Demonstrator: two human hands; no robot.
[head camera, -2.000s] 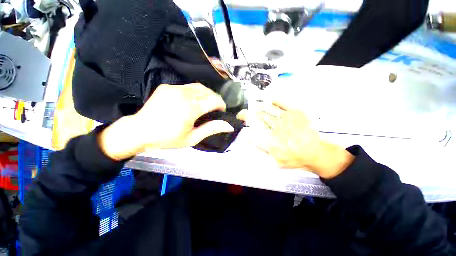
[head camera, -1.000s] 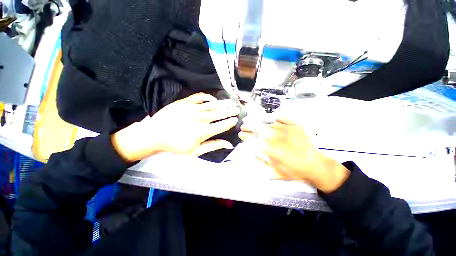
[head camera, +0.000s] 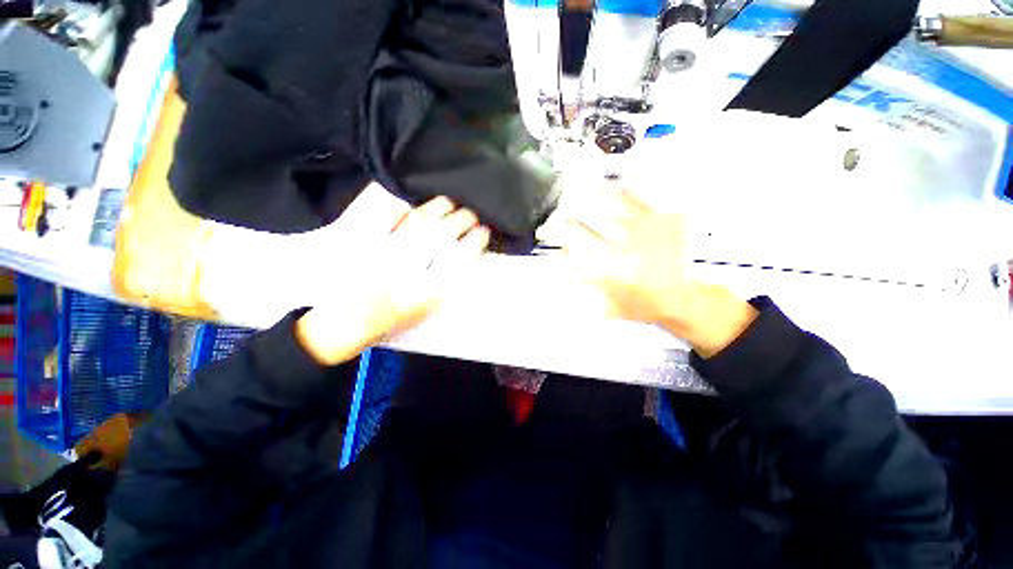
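A black garment lies bunched on the table left of the needle, its near edge running to the presser foot of the white sewing machine. My left hand lies on the garment's near edge, fingers bent over the cloth; whether it pinches the cloth cannot be told. My right hand lies on the white machine bed just right of the needle area, fingers pointing to the garment's edge. Its fingertips are overexposed, so any hold on cloth cannot be told.
A black fabric strip hangs at the upper right, near a wooden-handled tool. A yellow-tan board lies under the garment. A grey motor housing and red-yellow snips are at left. Blue crates stand below the table.
The garment's small dark flap near the table edge no longer shows between my hands. My left hand has moved back from the needle and lies flatter. The camera view has also shifted.
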